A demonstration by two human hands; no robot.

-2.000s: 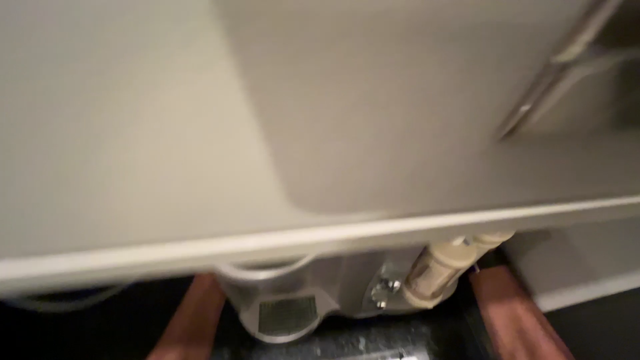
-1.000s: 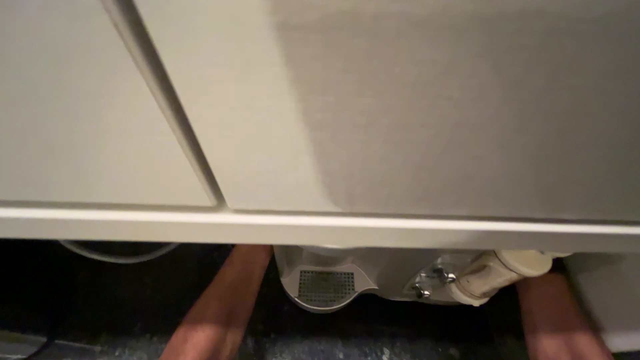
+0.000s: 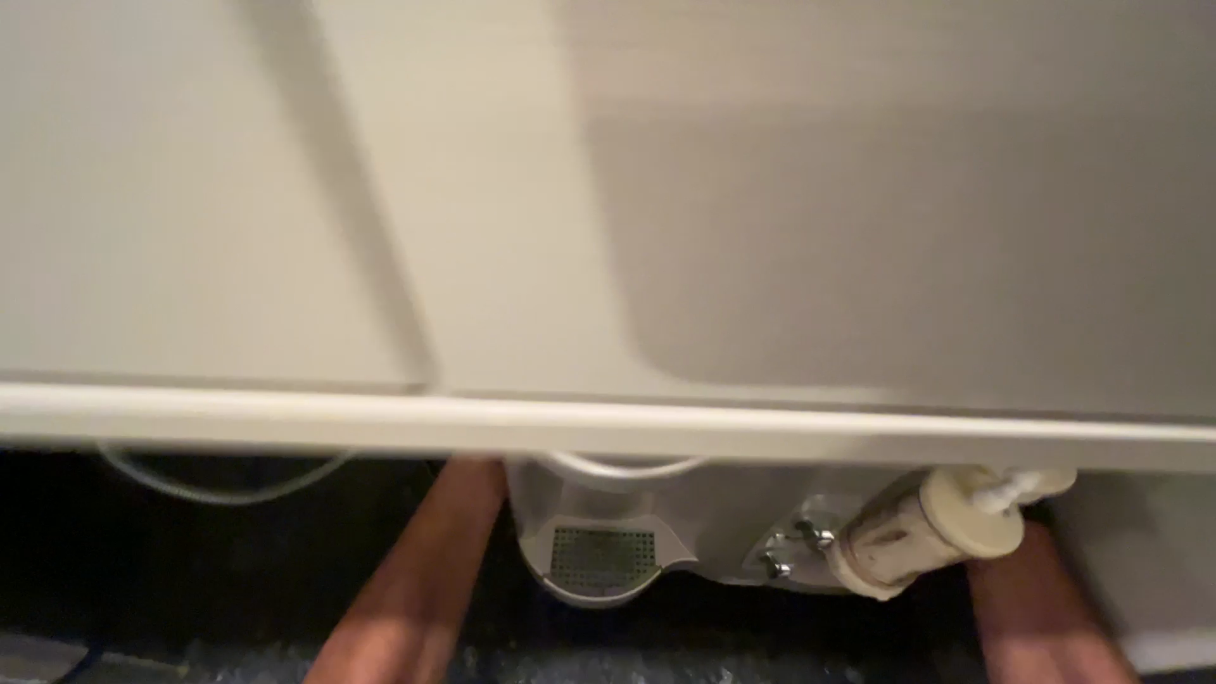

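A grey countertop appliance (image 3: 750,513), which looks like a coffee machine, stands under the cabinets with a perforated drip tray (image 3: 604,559) at its front left. Chrome knobs or fittings (image 3: 777,564) sit right of the tray. A cream cylindrical container (image 3: 893,543) leans at the appliance's right end. My left forearm reaches in along the appliance's left side and my right forearm along its right side, behind the container. Both hands are hidden by the cabinet's lower edge, so what they touch or hold does not show.
White cabinet doors (image 3: 475,190) fill the upper view, with their bottom edge (image 3: 608,427) crossing above the dark speckled counter (image 3: 532,655). A pale curved rim or cable (image 3: 228,496) shows at left. A light panel (image 3: 1140,560) stands at right.
The view has shifted over the cabinet. Both forearms stay on either side of the appliance throughout; no other change is plain.
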